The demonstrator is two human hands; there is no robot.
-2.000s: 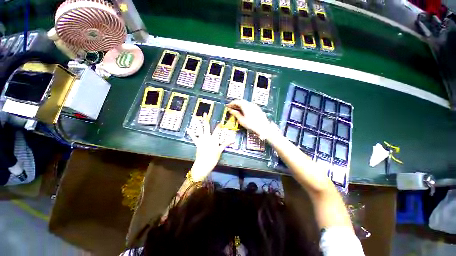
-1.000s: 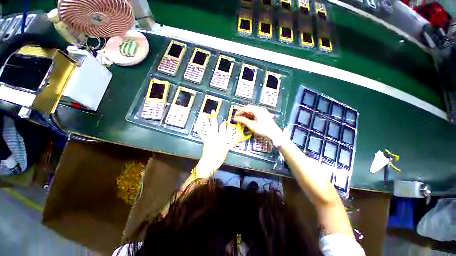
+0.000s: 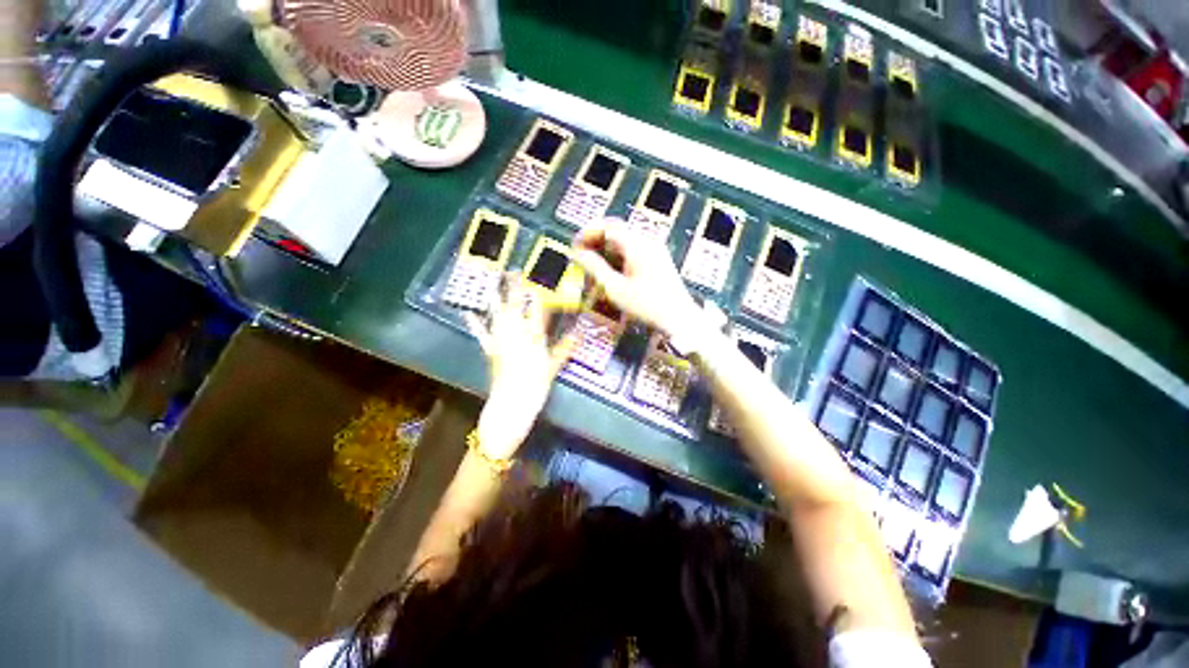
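Note:
Keypad phones (image 3: pixel 477 261) lie in two rows in a clear phone tray (image 3: pixel 420 290). A yellow adhesive liner (image 3: pixel 570 296) shows around the dark screen of the near row's second phone. My right hand (image 3: pixel 632 277) is at its upper right corner, fingertips pinched at the yellow edge. My left hand (image 3: pixel 522 350) is over the phone's lower part, fingers spread; its contact is partly hidden. The near row's first phone also has yellow around its screen. The lens tray (image 3: pixel 913 407), with dark-edged squares, lies right of the phones.
A pink desk fan (image 3: pixel 378 37) and a gold-and-white box (image 3: pixel 320 198) stand at left. Another phone tray (image 3: pixel 928 170) lies on the green belt beyond the white strip. A white scrap (image 3: pixel 1035 516) and small whitish cylinder (image 3: pixel 1093 596) are at right. A carton (image 3: pixel 248 483) holds yellow scraps.
The view has shifted, so the bench appears farther right. Both hands have moved left along the near row, from the fourth phone to the second. Less yellow shows around the fourth phone's screen.

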